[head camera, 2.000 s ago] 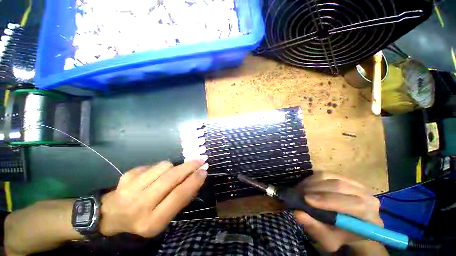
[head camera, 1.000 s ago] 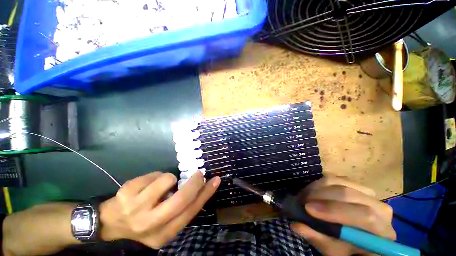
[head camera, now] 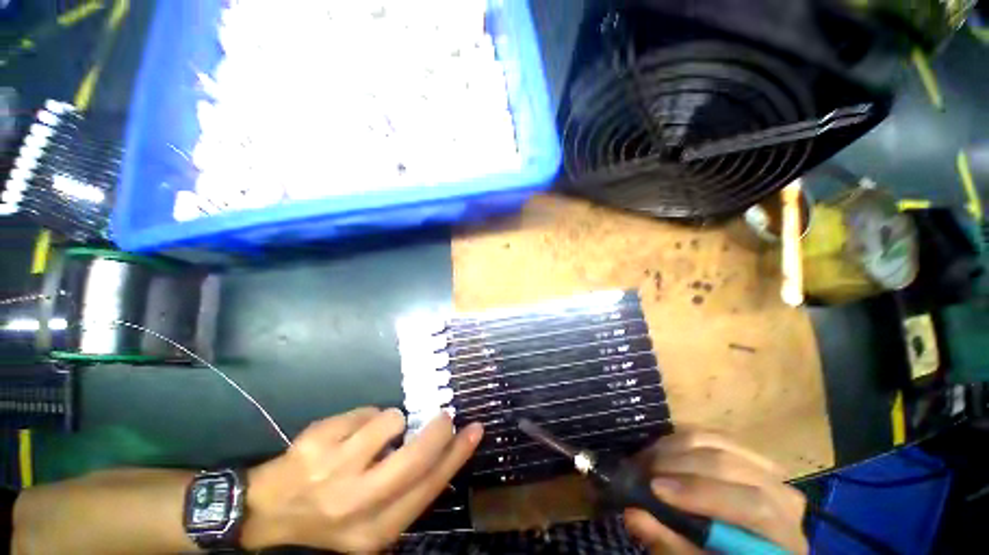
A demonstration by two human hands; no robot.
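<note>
The black circuit board panel [head camera: 564, 379] lies on the scorched tan board, with white components [head camera: 423, 358] lined along its left edge. My left hand [head camera: 374, 472] rests at the panel's lower left, fingertips at the lowest visible white pieces; the solder wire [head camera: 233, 385] runs from the spool into its fingers. My right hand [head camera: 721, 493] holds the soldering iron [head camera: 640, 499] by its black grip. The iron's thin tip is over the panel just right of my left fingertips; whether it touches a pad is too small to tell. My left fingers hide part of the panel edge.
A blue bin [head camera: 347, 222] heaped with white parts stands behind. The solder spool [head camera: 106, 307] and another panel [head camera: 65, 173] are at left. A black fan with wire grille [head camera: 678, 152] is behind right, beside a pale stick [head camera: 793, 244] across a cup and a yellowish can [head camera: 857, 249].
The camera view has shifted, so the bench sits lower in the picture. My left fingertips have moved slightly right onto the panel, and the iron tip remains near them.
</note>
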